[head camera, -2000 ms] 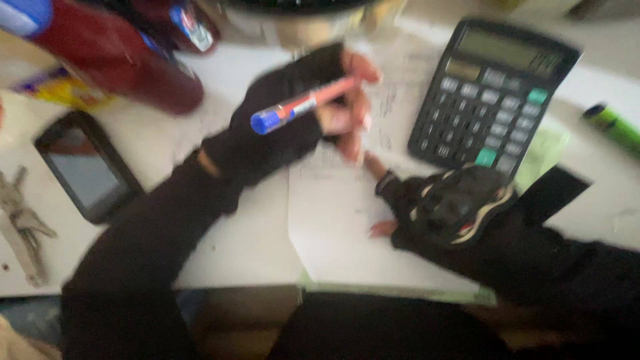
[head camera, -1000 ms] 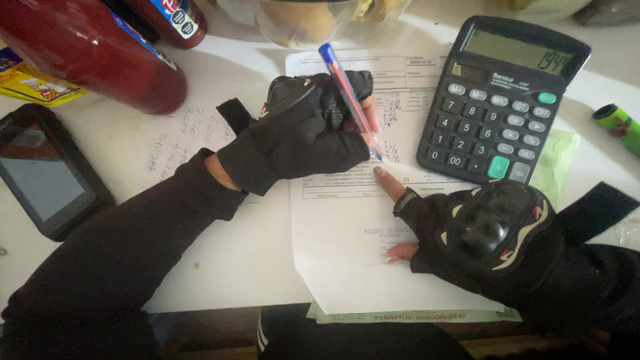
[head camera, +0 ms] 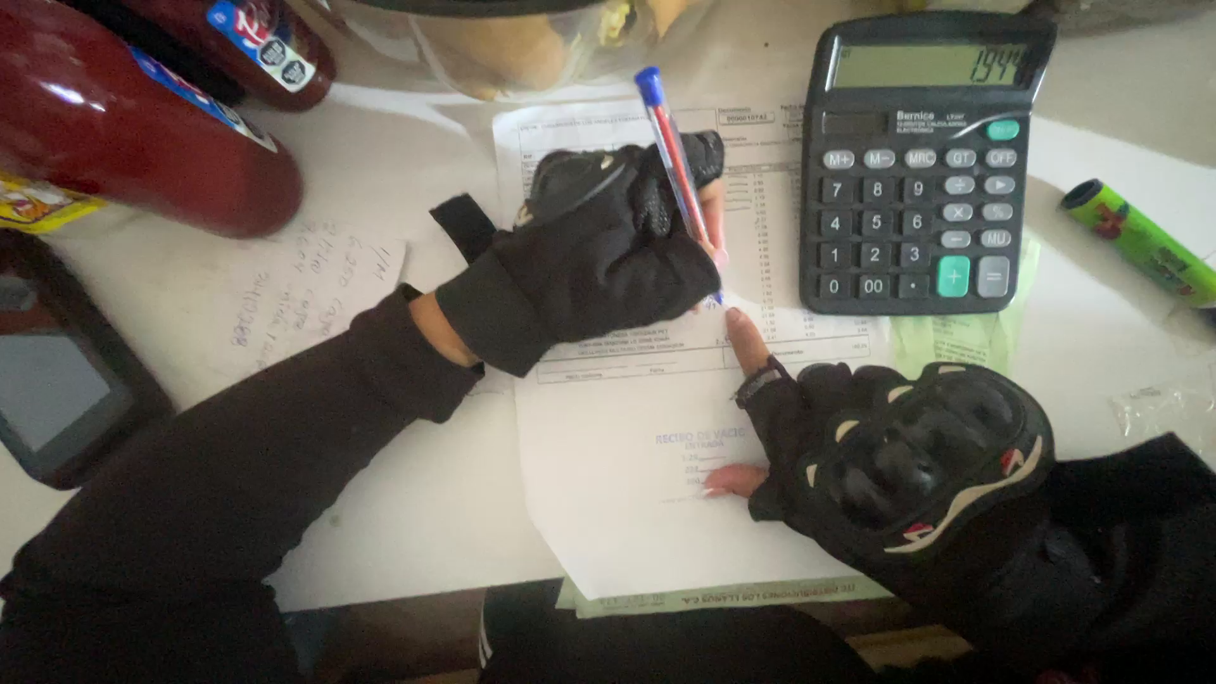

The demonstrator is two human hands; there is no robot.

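My left hand (head camera: 608, 237), in a black fingerless glove, grips a ballpoint pen (head camera: 673, 157) with a blue cap end, red ink tube and clear barrel. The pen's tip touches the printed paper form (head camera: 617, 427), beside small handwritten marks. My right hand (head camera: 883, 446), in a black glove with a hard knuckle guard, rests on the form's right side. Its index fingertip presses just below the pen tip and its thumb lies lower on the sheet. A black desktop calculator (head camera: 912, 171) with digits on its display stands above my right hand.
A smartphone (head camera: 66, 380) and red-filled bottles (head camera: 161, 123) are at the left. A handwritten note (head camera: 313, 294) lies under my left forearm's upper side. At the top is a clear container (head camera: 494, 47). Green papers (head camera: 959, 342) lie below the calculator, a green tube (head camera: 1145, 242) right of it.
Two seconds ago the pen was held raised and tilted over the paper; by one second ago its tip had come down to the form. My right hand stays on the paper. The view has shifted.
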